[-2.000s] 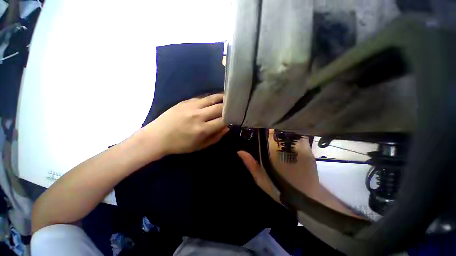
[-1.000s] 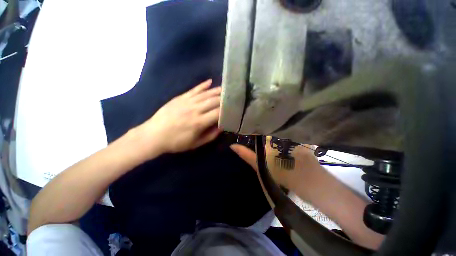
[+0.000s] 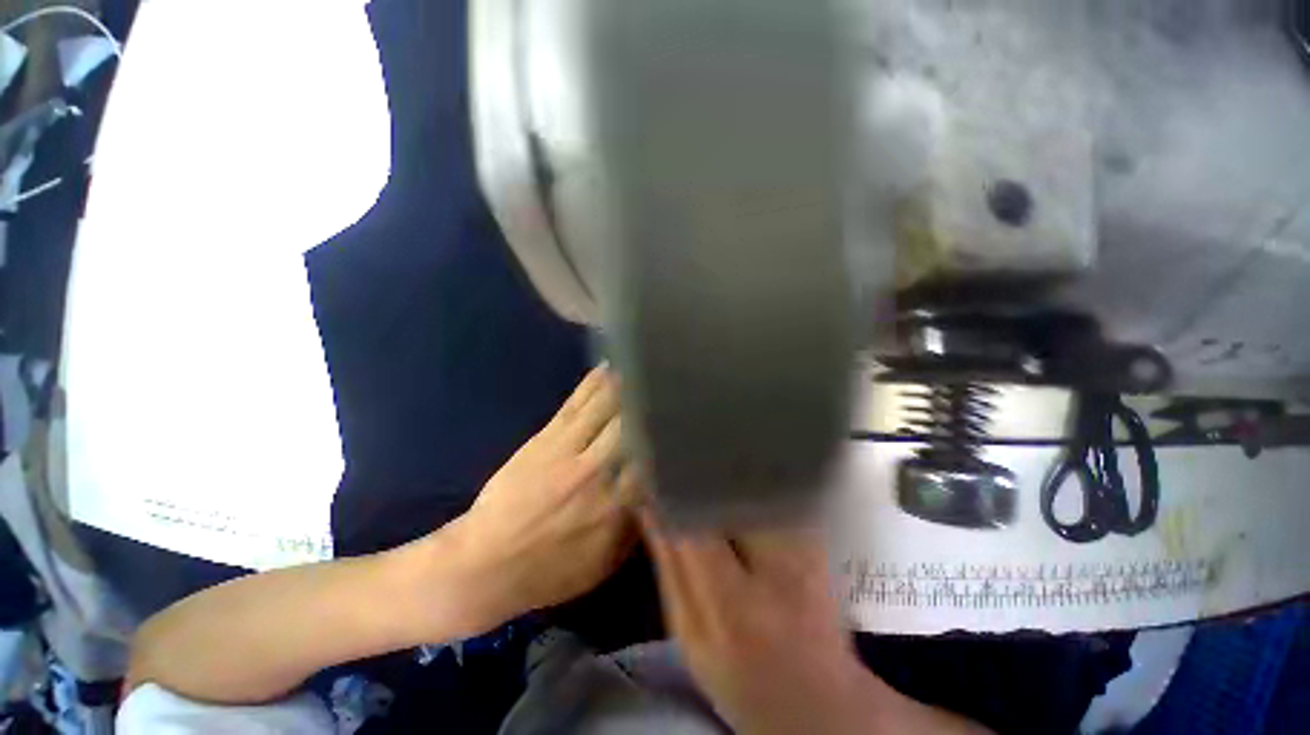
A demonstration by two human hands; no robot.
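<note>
A dark navy cloth piece [image 3: 431,359] with a curved notch on its left edge lies flat on the white machine table [image 3: 216,287] and runs up beside and under the sewing machine head [image 3: 1149,158]. My left hand [image 3: 568,510] lies on the cloth, its fingertips by the lower end of the head. My right hand [image 3: 747,603] is close to the right of it, partly hidden by the thick grey-green guard or lever. What my right fingers do is hidden, and the needle area is hidden too.
The grey-green guard or lever [image 3: 733,287] blocks the middle of the view. The thread tension assembly [image 3: 955,445] and black-handled scissors or a black loop [image 3: 1103,467] show at right, above a printed ruler [image 3: 1034,582]. Cloth scraps [image 3: 36,158] lie at the far left.
The dark cloth has moved away up the table. Both hands have moved down towards my body, and the right hand now lies nearer the left. The view has shifted, with the guard now more central.
</note>
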